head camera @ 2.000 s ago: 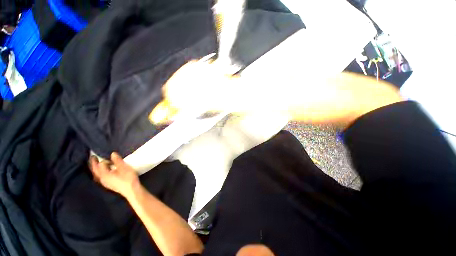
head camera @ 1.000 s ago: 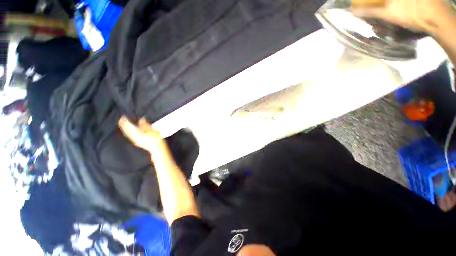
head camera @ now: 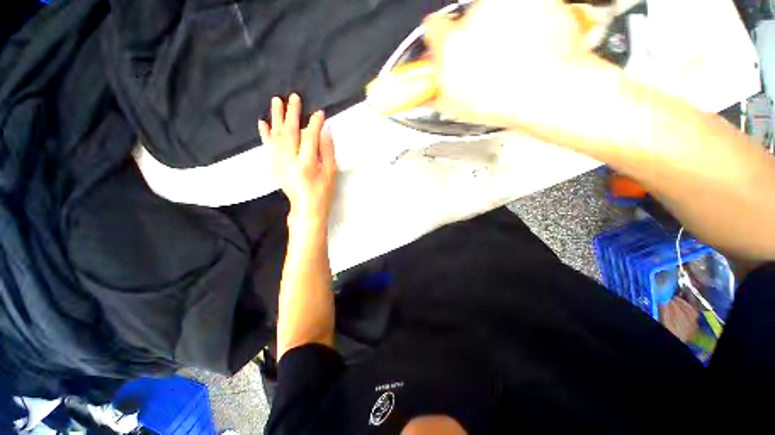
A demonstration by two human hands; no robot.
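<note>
A dark garment [head camera: 255,76] lies over the far side of a white padded board [head camera: 204,185], whose rounded end shows at the left. My left hand [head camera: 304,166] lies flat with fingers apart, fingertips at the garment's near edge and the palm over the white board. My right hand [head camera: 493,68], overexposed, is closed round the yellow-orange handle of the steam iron [head camera: 446,127]. The iron is at the board beside the garment's edge, right of my left hand. My right hand hides much of the iron, and its contact underneath cannot be seen.
Heaped dark cloth [head camera: 153,272] hangs at the left. The off-white table cover [head camera: 382,204] is stained. Blue crates [head camera: 629,263] stand on the speckled floor [head camera: 552,212] at the right, with a white cable. A blue bin [head camera: 170,408] and black-and-white scraps [head camera: 68,416] are at lower left.
My right hand has brought the iron from the far right back leftward, close to my left hand. My left hand has moved from the board's left end onto the garment's near edge.
</note>
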